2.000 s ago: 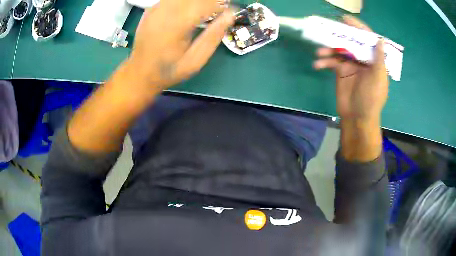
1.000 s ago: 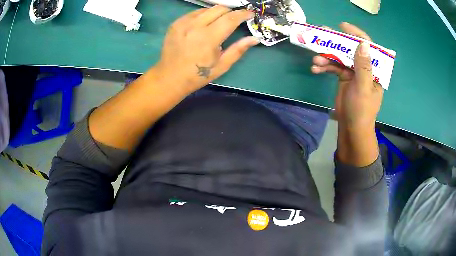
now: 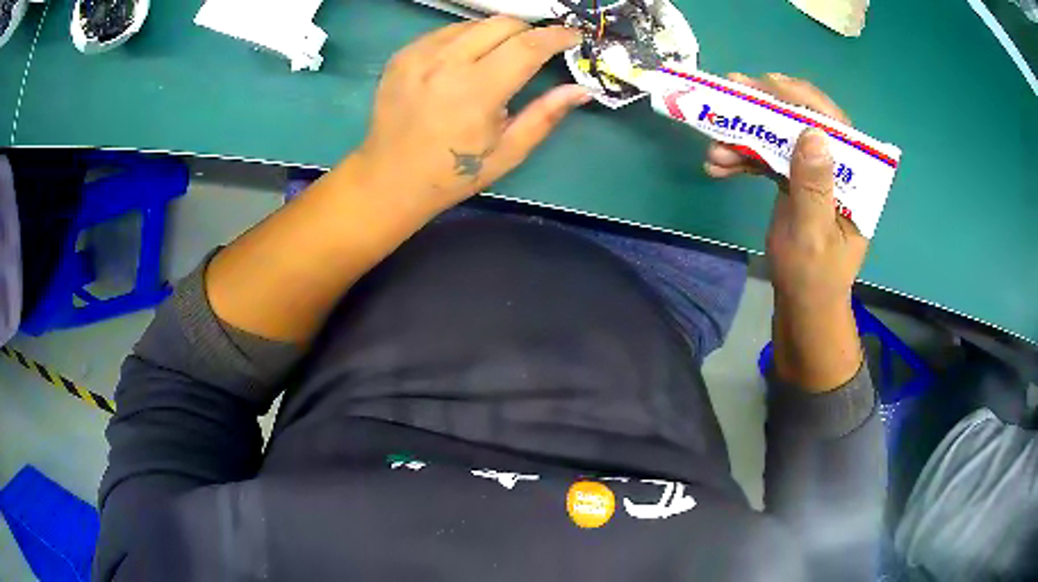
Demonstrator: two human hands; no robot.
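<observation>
An open white rear cover (image 3: 672, 43) with a dark circuit board and thin wires inside lies at the top centre of the bench. My left hand (image 3: 478, 108) is at its left side, with thumb and fingertips at the cover's rim, gripping it. My right hand (image 3: 802, 171) holds the white adhesive tube (image 3: 751, 119) with red and blue stripes. The tube points left, and its nozzle end is over the lower part of the cover's inside. A white camera body shows partly behind my left hand, cut off by the top edge.
A white L-shaped bracket (image 3: 268, 25) lies at the upper left. A waiting camera unit (image 3: 108, 21) is farther left. A tan cardboard scrap (image 3: 837, 11) is at the top right. Blue stools (image 3: 114, 244) stand below the green bench (image 3: 968, 216). A grey cloth-covered shape is at the lower right.
My left hand has moved right and settled at the cover's rim. The tube has moved left and down, its nozzle now inside the cover. The view has shifted slightly.
</observation>
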